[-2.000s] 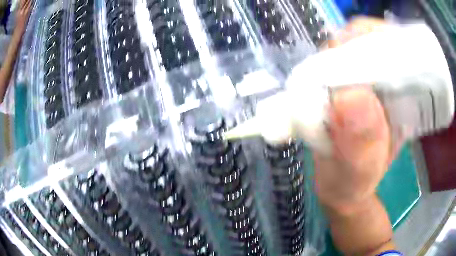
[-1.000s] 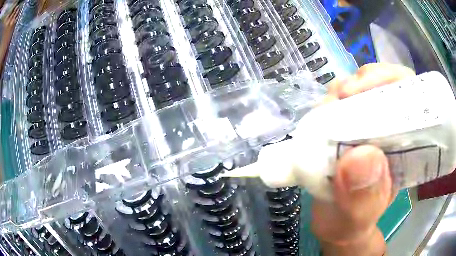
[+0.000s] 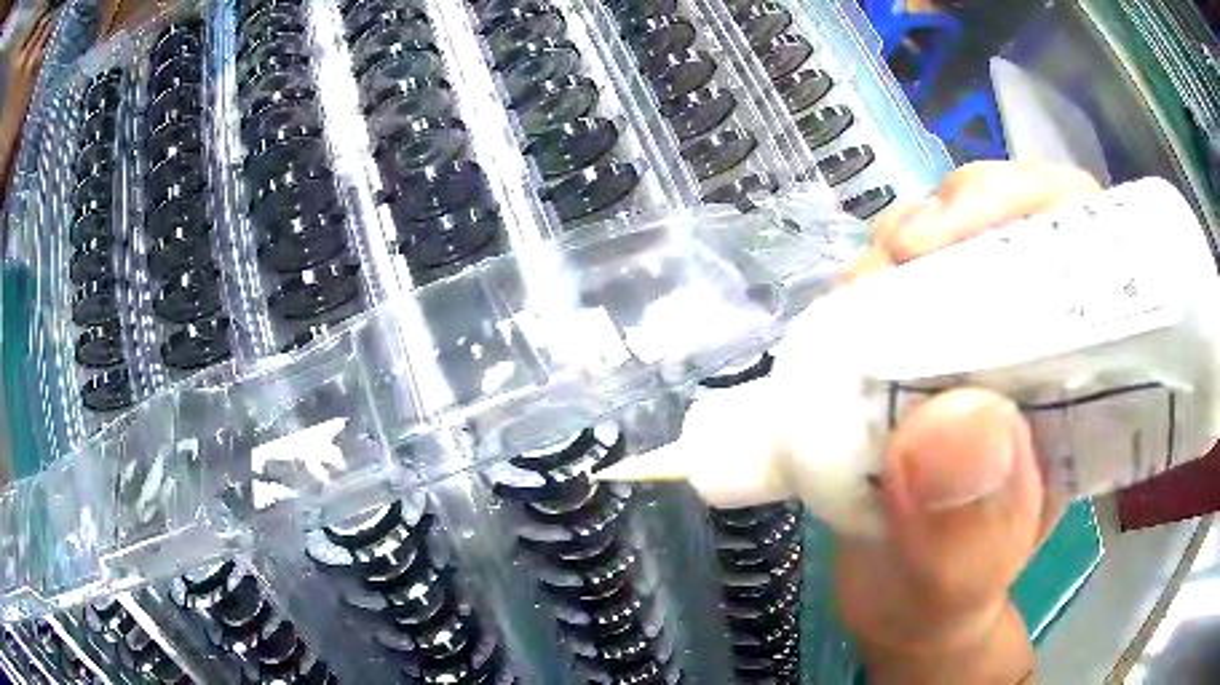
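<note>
My right hand point(image 3: 970, 468) holds a white squeeze bottle point(image 3: 1044, 315) lying nearly level, thumb on its printed label. Its thin pale nozzle points left. The tip is at the top round black part point(image 3: 562, 468) of one row in the near clear tray point(image 3: 488, 575); whether it touches, I cannot tell. Rows of glossy black parts run down that tray. A second clear blister tray point(image 3: 515, 174) with rows of black parts lies beyond, and a clear turned-up edge runs between the rows. I see no drop at the tip. My left hand is not in view.
A teal-green mat point(image 3: 1057, 575) shows at the right beside my wrist and at the far left. A blue object point(image 3: 943, 80) is beyond the trays at the upper right. A dark red area point(image 3: 1171, 484) lies at the right, past a pale curved table edge.
Since two seconds ago the bottle and the trays sit lower in the view, and the picture is sharper. Over the last second almost nothing has moved; the nozzle stays at the same row.
</note>
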